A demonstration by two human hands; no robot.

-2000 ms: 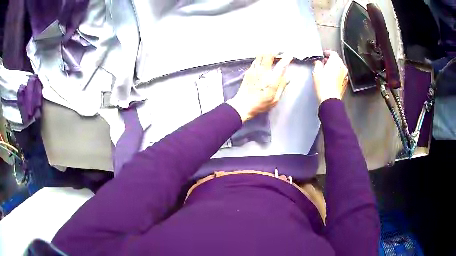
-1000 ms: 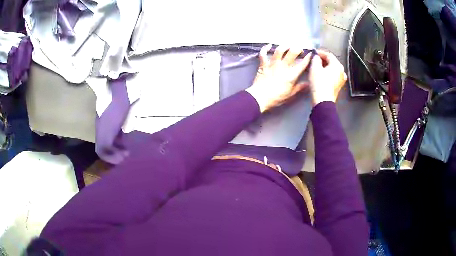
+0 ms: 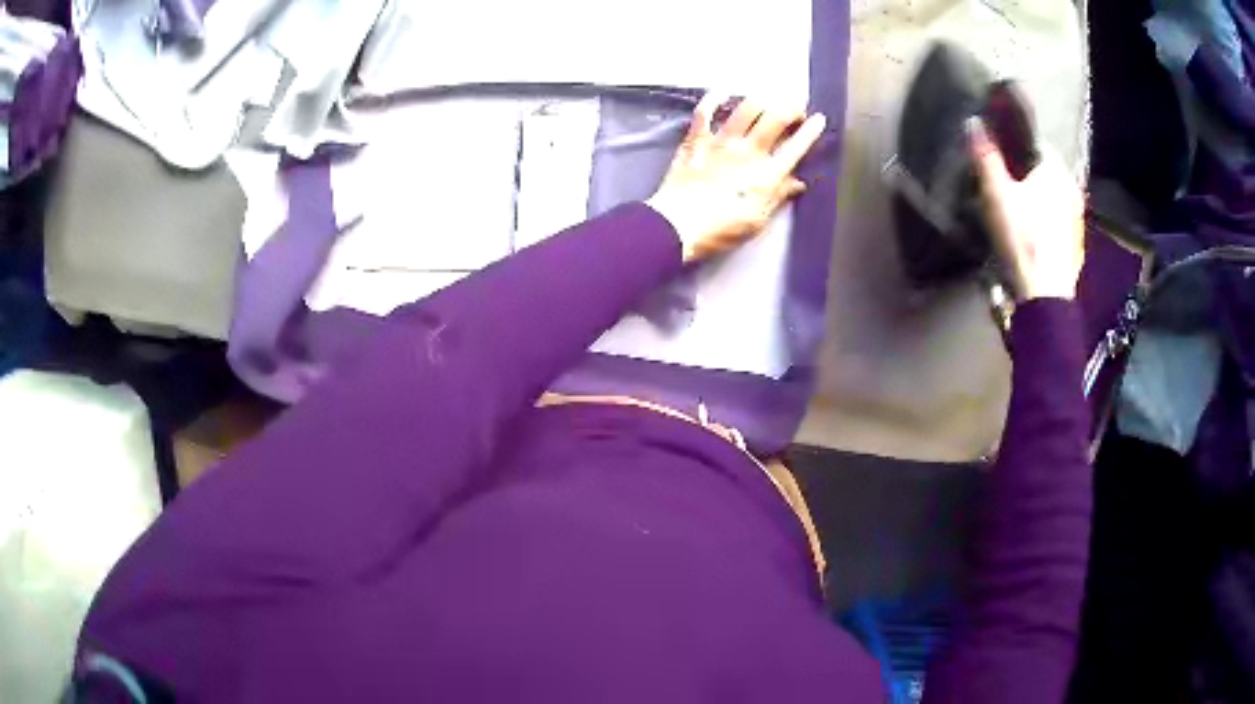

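Note:
The garment body [image 3: 427, 179] lies pale side up on the table, with a dark seam across it, a narrow pale welt strip [image 3: 540, 172] and a purple-grey pocket patch [image 3: 633, 151]. A purple band [image 3: 815, 206] runs along its right edge. My left hand [image 3: 736, 176] lies flat with fingers spread on the cloth near the seam's right end. My right hand [image 3: 1025, 206] is round the handle of the steam iron [image 3: 950, 151], right of the garment. The iron is blurred and tilted.
Crumpled pale and purple cloth [image 3: 207, 83] lies at the table's [image 3: 131, 227] left. A white wrapped block [image 3: 69, 509] is at lower left, beside brown cardboard [image 3: 220, 437]. More garments [image 3: 1211, 124] hang at right. A blue crate [image 3: 902, 640] is below. The hose [image 3: 1118, 337] runs right.
My right hand has left the seam's right end and taken hold of the iron, which has turned and shifted left. The purple band now lies straight along the right edge. The view has shifted.

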